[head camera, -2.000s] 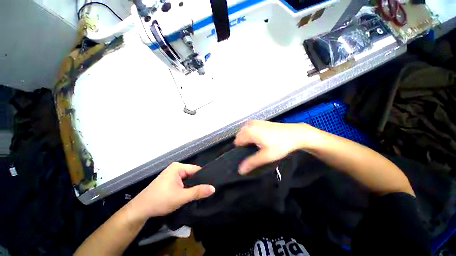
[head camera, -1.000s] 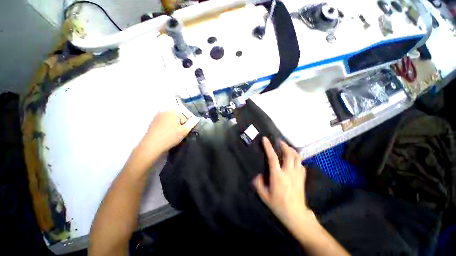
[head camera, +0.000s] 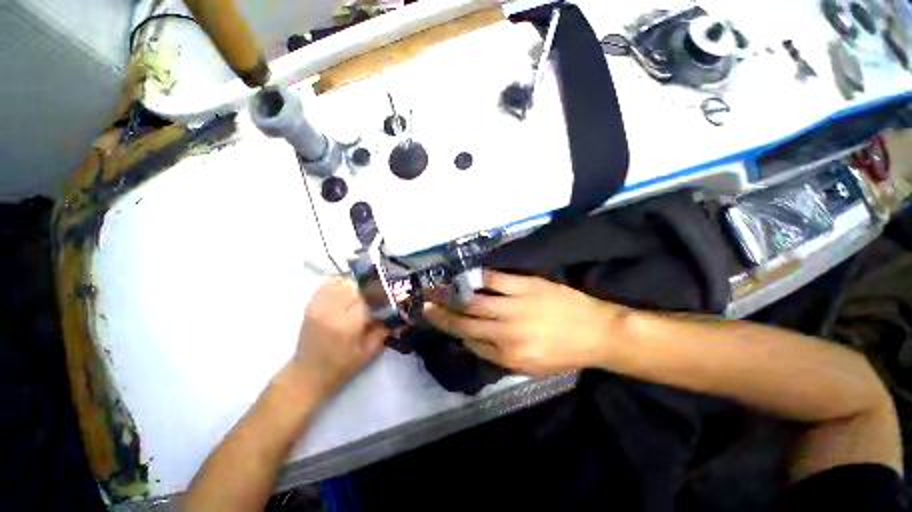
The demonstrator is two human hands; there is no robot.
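Note:
A black garment (head camera: 650, 255) lies under and beside the sewing machine head (head camera: 470, 100) and hangs over the table's front edge. My left hand (head camera: 340, 325) is at the left of the needle area, its fingertips partly hidden behind the machine's metal parts at a dark bit of cloth. My right hand (head camera: 520, 322) lies on the garment just right of the needle area, fingers bent, thumb and fingertips on the cloth. The needle and presser foot are hidden by the head and hands.
A black strip (head camera: 592, 110) is draped over the machine head. A grey post (head camera: 295, 130) stands at its left end. A plastic-wrapped item (head camera: 795, 225) and red-handled scissors (head camera: 876, 158) lie at the right. Brownish cloth (head camera: 868, 300) is at the right edge.
The garment has gone from below the table edge to the needle area, and its bulk now extends right beside the machine. My right hand has moved up and left to the needle area.

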